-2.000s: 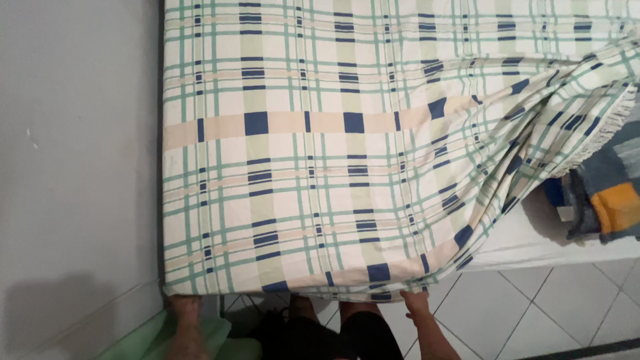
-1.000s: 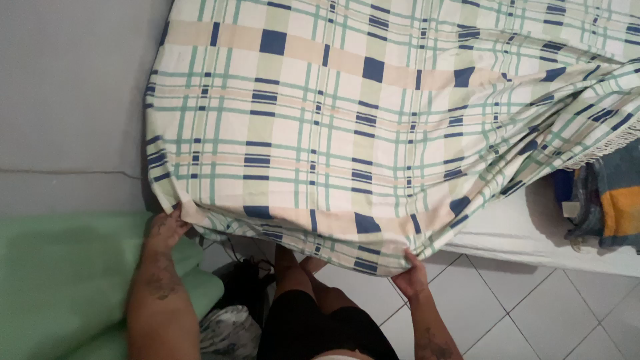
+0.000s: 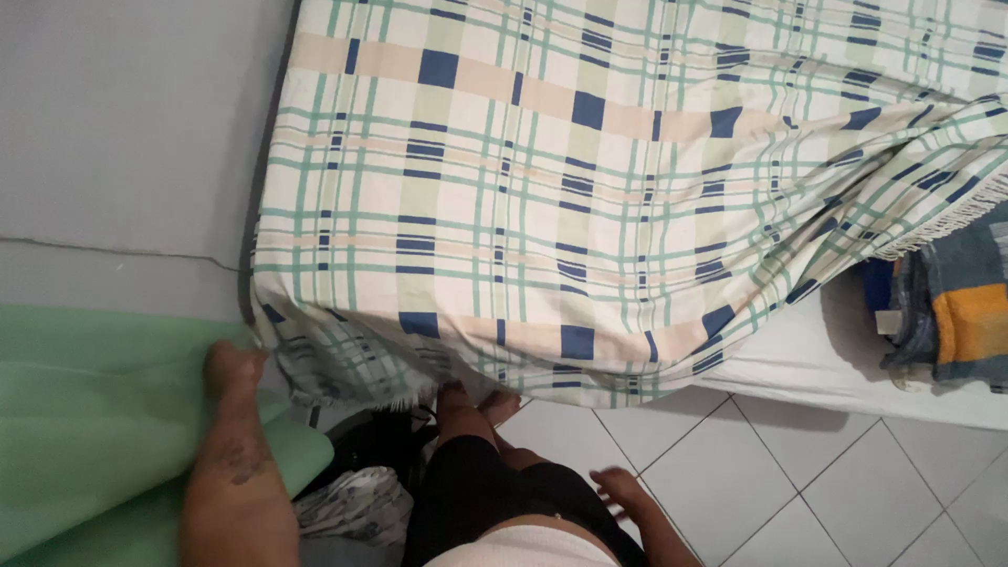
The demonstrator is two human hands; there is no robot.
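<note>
A plaid bedspread point(image 3: 543, 189) with a fringed edge covers the bed, its near end hanging down over the bed's end. My left hand point(image 3: 235, 366) is by the bedspread's near left corner, in front of a green cloth; its fingers are partly hidden, and whether they grip anything is unclear. Below the near edge, my right hand point(image 3: 622, 490) is off the bedspread with its fingers apart, holding nothing. Toward the right the bedspread is bunched in diagonal folds, and a white sheet point(image 3: 776, 354) shows beneath.
Folded grey and orange textiles point(image 3: 972, 315) lie on the sheet at right. The green cloth point(image 3: 102, 394) hangs at lower left, near a grey wall point(image 3: 134, 118). A patterned cloth point(image 3: 358, 504) and a black item point(image 3: 370, 445) are beside my legs on the tiled floor point(image 3: 717, 465) side.
My right hand has let go of the bedspread's near edge and moved down toward my body. The near end, held up a second ago, now hangs over the bed's end.
</note>
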